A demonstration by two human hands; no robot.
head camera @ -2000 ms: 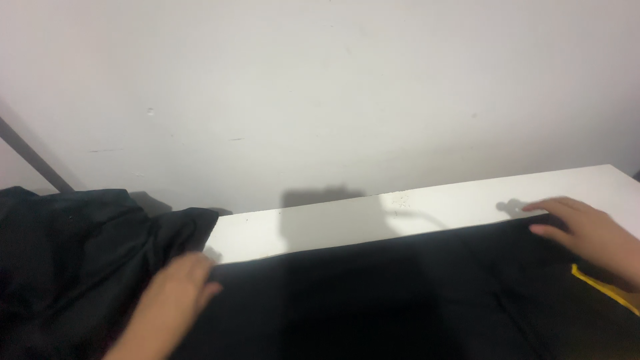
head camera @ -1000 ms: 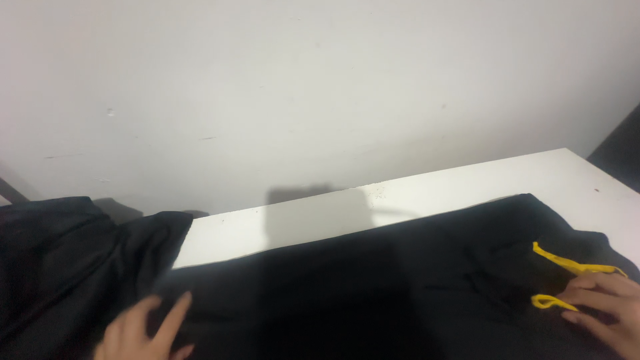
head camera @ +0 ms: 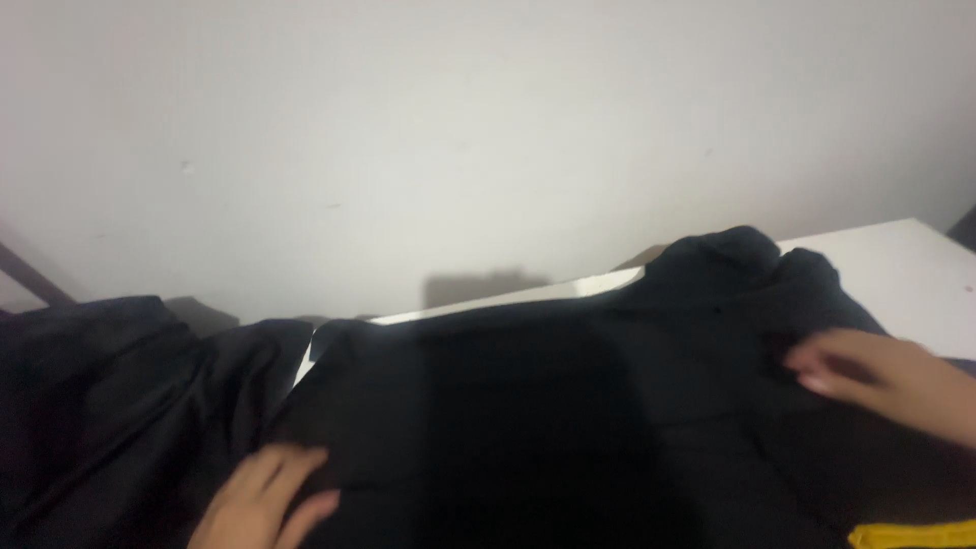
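Black fabric (head camera: 534, 396) lies spread over the white table, its far edge close to the wall and bunched up at the right. My left hand (head camera: 267, 496) is over its lower left part, fingers apart, holding nothing. My right hand (head camera: 877, 374) is over the right part, blurred, with thumb and fingers curled close to the cloth; whether it pinches any is unclear. A yellow strip (head camera: 915, 535) shows at the bottom right edge of the view, below my right hand.
More black cloth (head camera: 114, 396) is heaped at the left. A pale wall (head camera: 488, 137) rises behind the white table (head camera: 907, 282). A dark bar (head camera: 34, 276) slants at the far left, and a dark shape is at the right edge.
The black fabric now reaches farther toward the wall and covers more of the table. My right hand has left the yellow strip, which it was touching a second ago.
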